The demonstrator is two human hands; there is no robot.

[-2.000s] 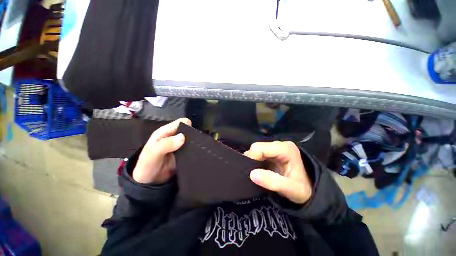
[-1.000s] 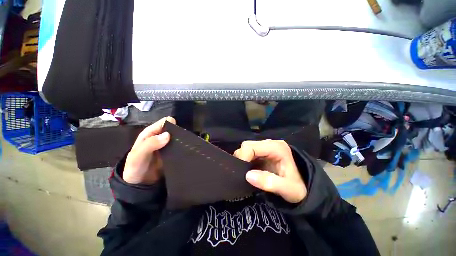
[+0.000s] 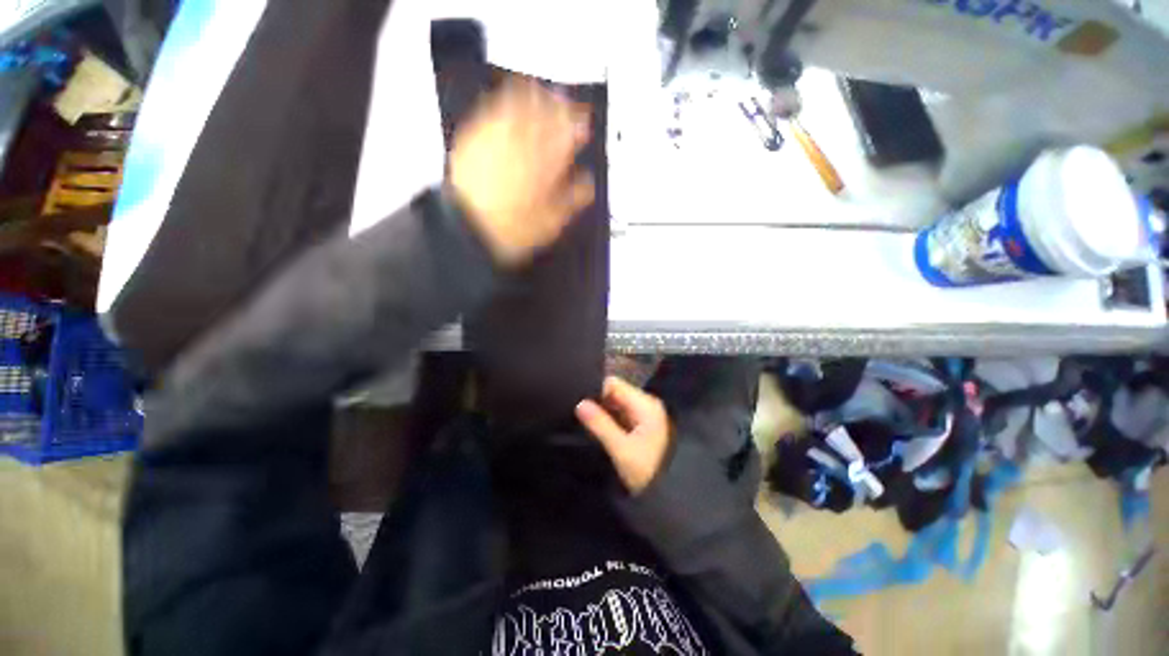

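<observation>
A dark brown-black fabric strip (image 3: 545, 301) lies over the front edge of the white table and hangs down toward my lap. My left hand (image 3: 519, 160) is blurred and rests on the strip's upper part on the table, fingers spread; whether it grips the cloth cannot be told. My right hand (image 3: 628, 429) is below the table edge and holds the strip's right edge between thumb and fingers. A long stack of dark strips (image 3: 263, 167) lies to the left, partly covered by my left sleeve.
The sewing machine head (image 3: 987, 39) is at the upper right. Near it are an orange-brown stick (image 3: 817, 156), small snips (image 3: 760, 124), a black flat rectangle (image 3: 894, 123) and a lidded tub (image 3: 1026, 224). A blue crate (image 3: 90, 391) and fabric scraps (image 3: 885, 442) are on the floor.
The strip has gone from folded between both hands above my lap to lying up over the table. My left hand has moved forward onto the table. The machine has come into view.
</observation>
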